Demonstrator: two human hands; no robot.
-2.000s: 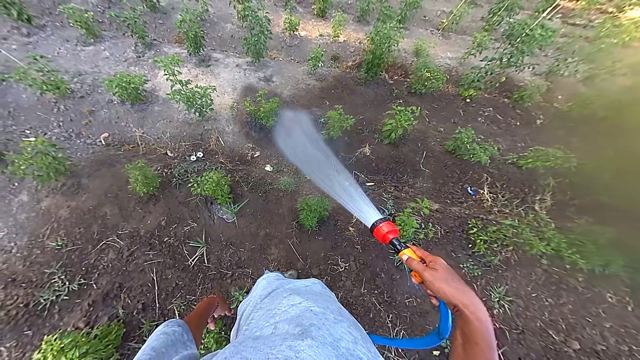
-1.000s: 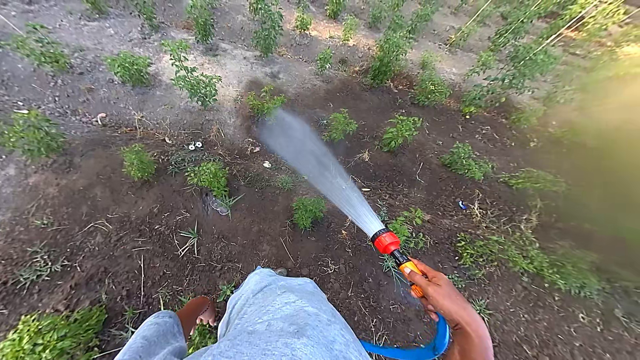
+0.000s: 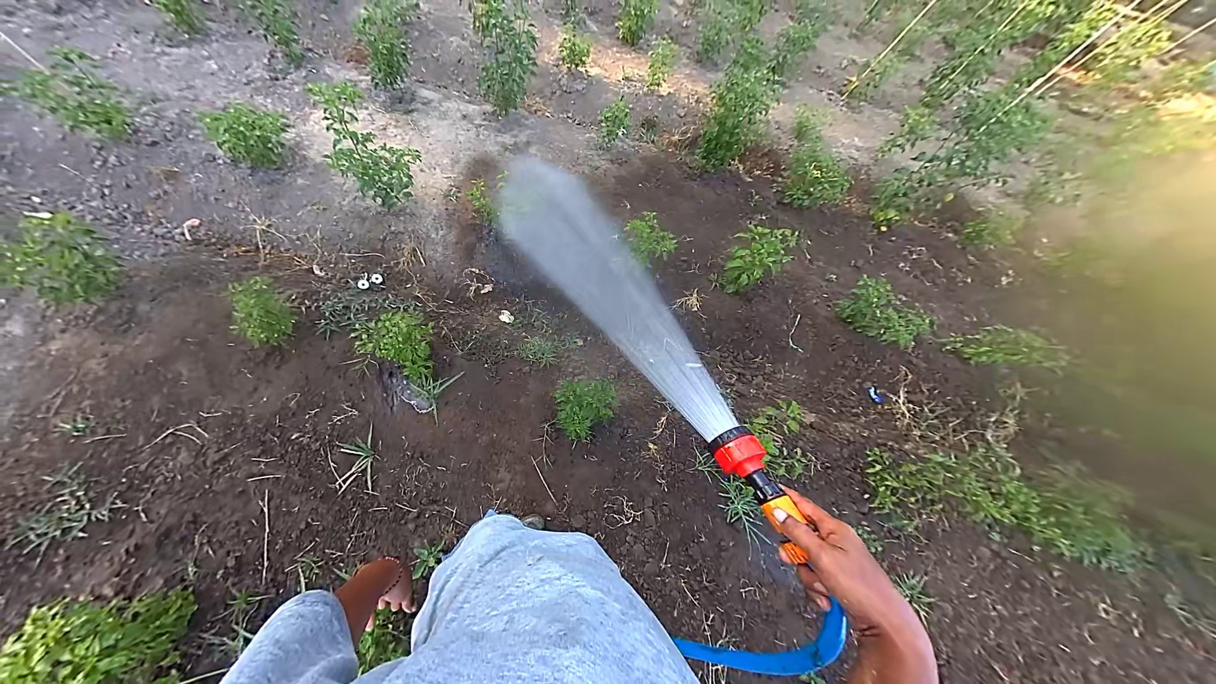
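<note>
At the lower right my right hand [image 3: 831, 556] is closed around the orange and black grip of a hose spray nozzle [image 3: 740, 453] with a red head. From the nozzle a wide jet of water [image 3: 617, 290] fans out to the upper left, its far end by a small green plant [image 3: 483, 201]. A blue hose [image 3: 760, 657] curves below the hand and runs left behind the grey clothing on my legs. A leafy plant [image 3: 584, 407] stands left of the jet. My left hand is out of the picture.
Small plants grow across the soil, among them a leafy clump [image 3: 95, 638] at the lower left. My bare foot [image 3: 391, 589] is at the lower left. Taller plants with leaning poles [image 3: 1054, 71] stand at the upper right. A blur covers the right edge.
The water still sprays toward the upper left, and my right hand keeps its hold on the nozzle. The hand and nozzle sit slightly lower and further left in view than two seconds ago.
</note>
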